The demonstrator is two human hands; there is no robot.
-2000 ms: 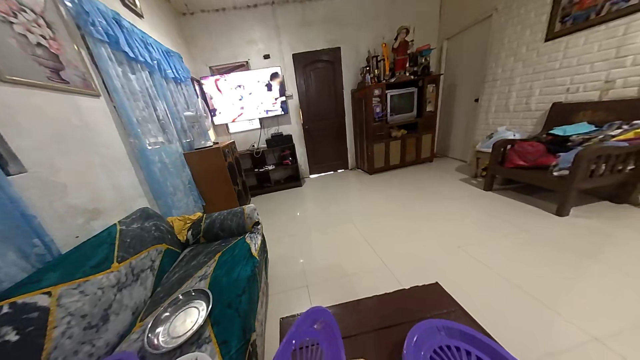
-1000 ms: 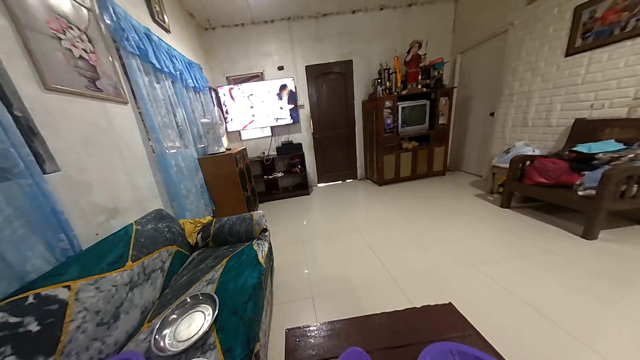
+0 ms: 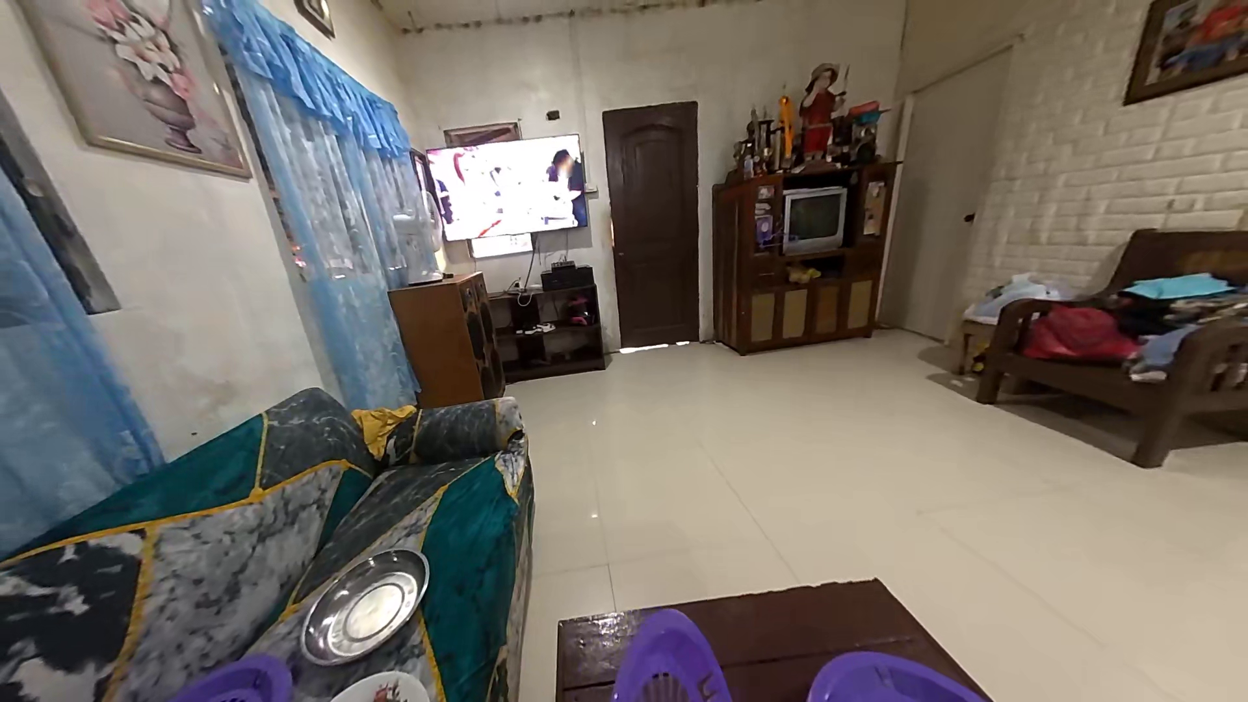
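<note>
Neither my left hand nor my right hand shows in the head view. Low in the view, a purple plastic item with slots (image 3: 668, 658) stands up in front of a dark wooden table (image 3: 780, 624), and a second purple plastic item (image 3: 887, 680) is to its right. On the sofa lies a round metal dish (image 3: 366, 606). Beside it, cut off by the lower edge, are a white plate with a floral pattern (image 3: 385, 689) and another purple plastic item (image 3: 239, 680).
A sofa with a green and grey marbled cover (image 3: 468, 546) runs along the left. Ahead stand a wooden speaker cabinet (image 3: 439, 336), a low dark shelf (image 3: 551, 336) and a wooden cabinet with an old television (image 3: 814, 221). A wooden bench (image 3: 1082, 375) holding clothes is at the right.
The view has shifted a little. The purple items by the table show more than one second ago, and part of the white plate has come into view.
</note>
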